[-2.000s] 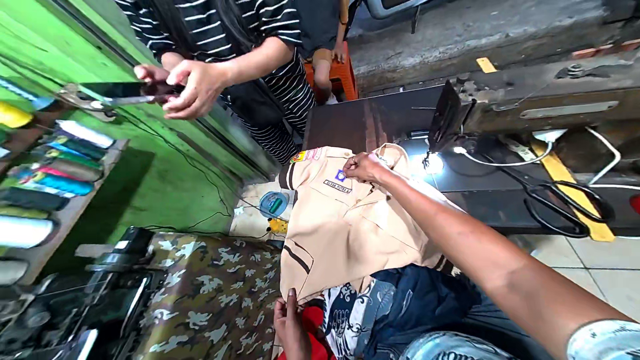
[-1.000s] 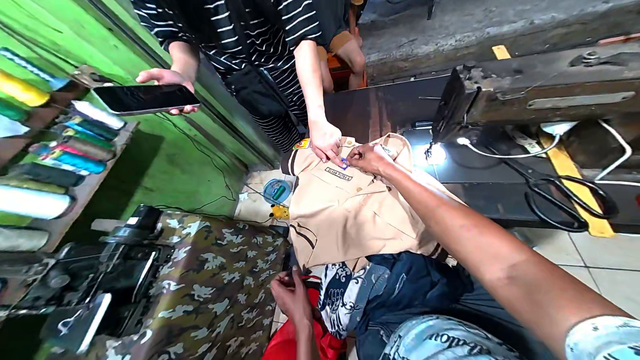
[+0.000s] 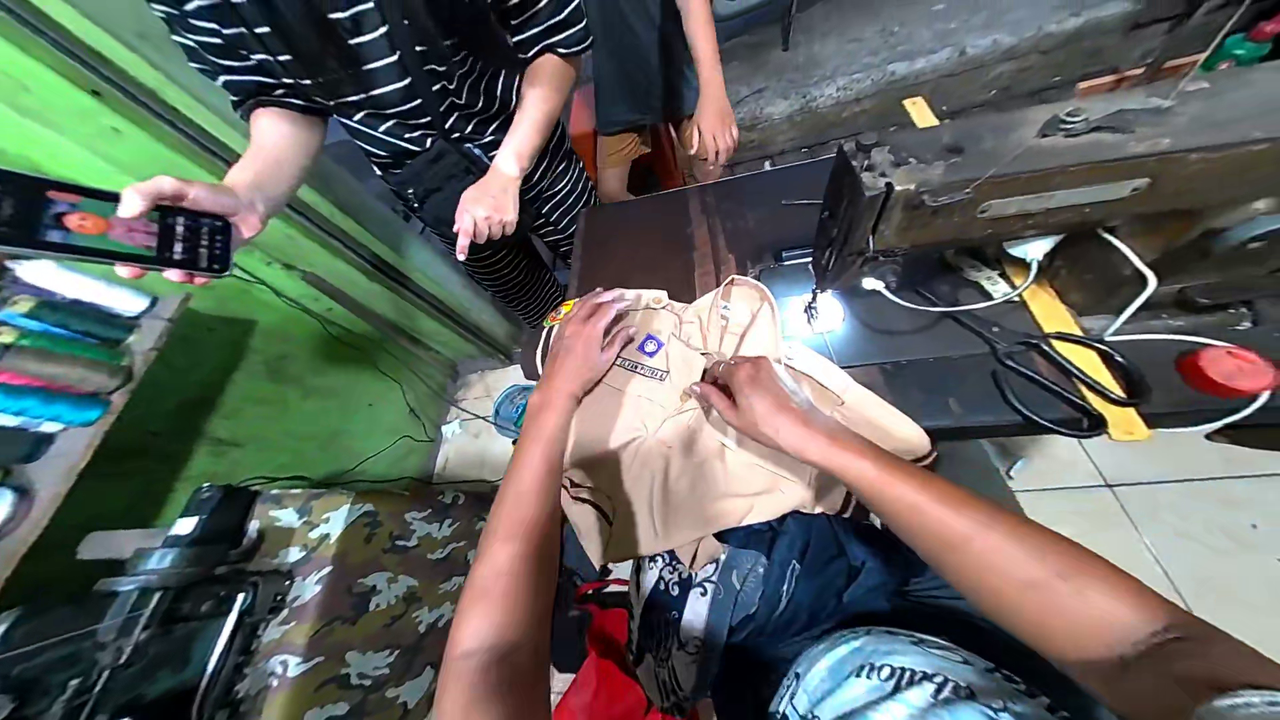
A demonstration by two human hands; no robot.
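Note:
A tan uniform shirt (image 3: 660, 470) with dark trim is spread over the table edge and my lap. On its chest are a small purple badge (image 3: 650, 345) and a name strip bearing writing (image 3: 641, 369). My left hand (image 3: 588, 345) lies on the shirt's shoulder side, left of the badge, with its fingers spread a little. My right hand (image 3: 750, 395) pinches the shirt's front placket near the collar, to the right of the strip.
A sewing machine (image 3: 1020, 180) with a lit lamp stands at the right, above black scissors (image 3: 1060, 380) and a yellow ruler (image 3: 1090, 360). A person in stripes holds a phone (image 3: 110, 225). Thread spools (image 3: 60, 345) line the left; camouflage cloth (image 3: 370, 600) lies below them.
My left hand has moved up from the shirt's lower edge onto its upper part. The other person's hand has drawn back from the shirt. My right hand has shifted from the badge to the placket.

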